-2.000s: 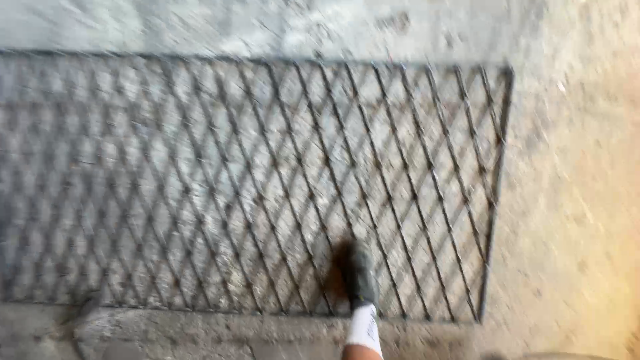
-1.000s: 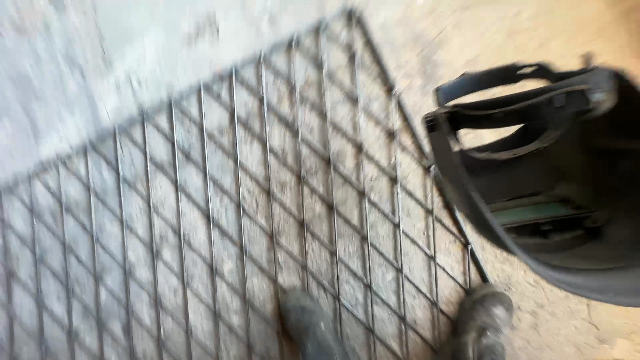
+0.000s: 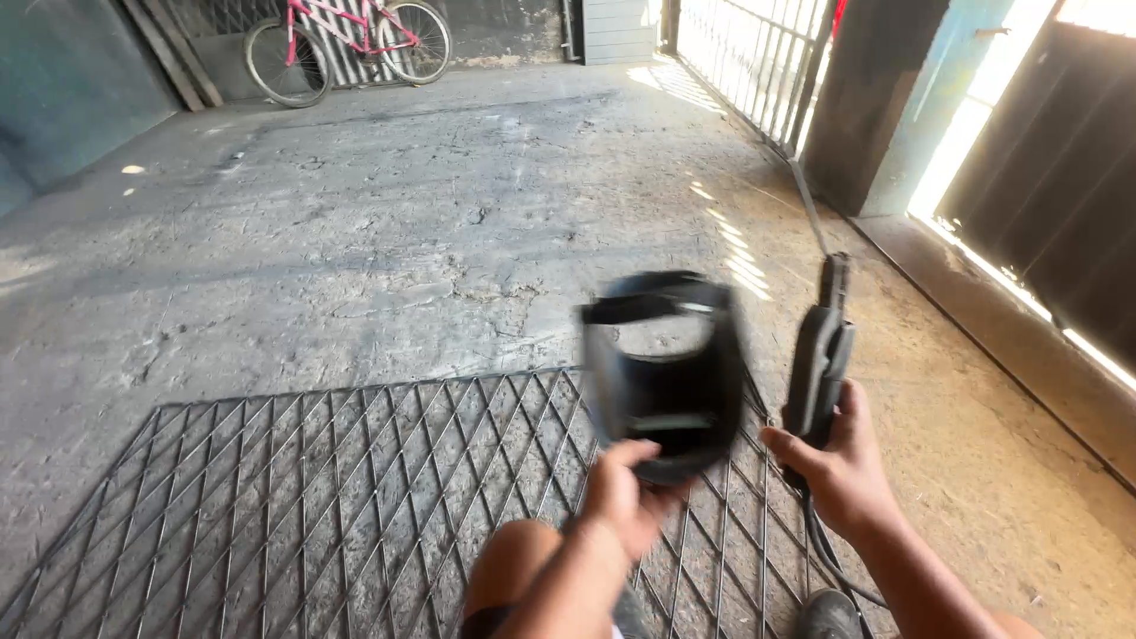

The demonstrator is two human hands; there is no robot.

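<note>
My left hand (image 3: 626, 497) grips the lower edge of a black welding helmet (image 3: 661, 382), whose hollow inside with headband and lens window faces me; it is blurred. To its right, my right hand (image 3: 839, 470) is closed around a black welding electrode holder (image 3: 818, 373) that points up and holds a thin electrode (image 3: 809, 206). A cable (image 3: 830, 555) hangs from the holder's lower end. Below both hands a metal lattice panel of crossed bars (image 3: 355, 497) lies flat on the concrete floor, partly hidden by my arms and knee.
My shoe (image 3: 830, 614) is at the panel's right end. A pink bicycle (image 3: 355, 40) leans at the far wall. At the right are a barred gate (image 3: 754, 62), a pillar (image 3: 874, 106) and a dark metal door (image 3: 1056, 169). Boards (image 3: 173, 53) lean at the back left.
Both hands have come into view, the right with the electrode holder. The helmet, at the right edge a second ago with no hand visible on it, is now in my left hand. The view has tilted up.
</note>
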